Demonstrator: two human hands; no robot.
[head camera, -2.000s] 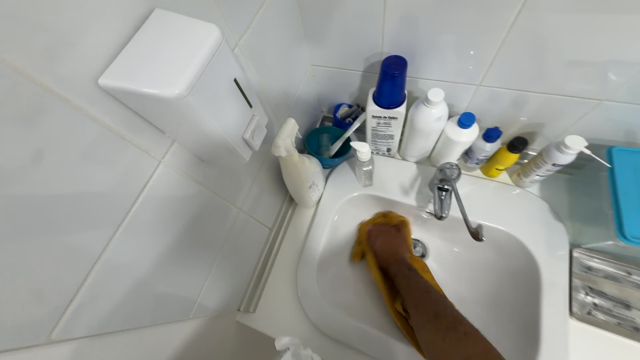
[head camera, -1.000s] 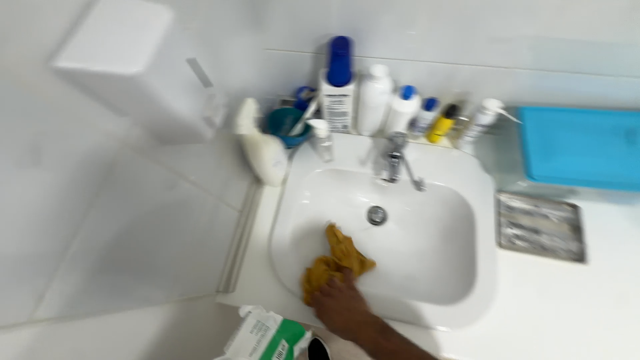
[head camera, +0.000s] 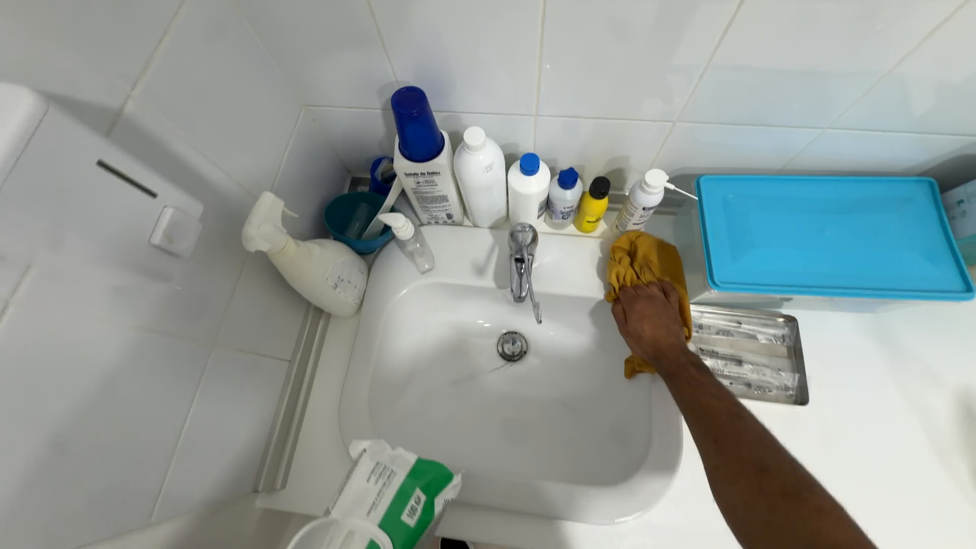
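Observation:
My right hand [head camera: 648,320] grips a mustard-yellow cloth [head camera: 652,259], bunched under the fingers on the right rim of the white washbasin [head camera: 503,488]. Part of the cloth hangs below the hand, over the inner edge of the basin. A chrome faucet [head camera: 521,263] stands at the basin's back edge, left of the hand, above the metal drain [head camera: 512,346]. My left hand is out of view.
Bottles, including a white bottle [head camera: 480,179] and a yellow bottle [head camera: 592,206], line the back. A spray bottle [head camera: 320,271] and pump bottle [head camera: 412,244] stand left. Right are a blue-lidded box [head camera: 831,236] and a metal tray [head camera: 801,366] with wrapped items. A green-white packet [head camera: 412,496] lies in front.
My right hand has moved with the cloth from the front left of the basin to its right rim, beside the blue-lidded box.

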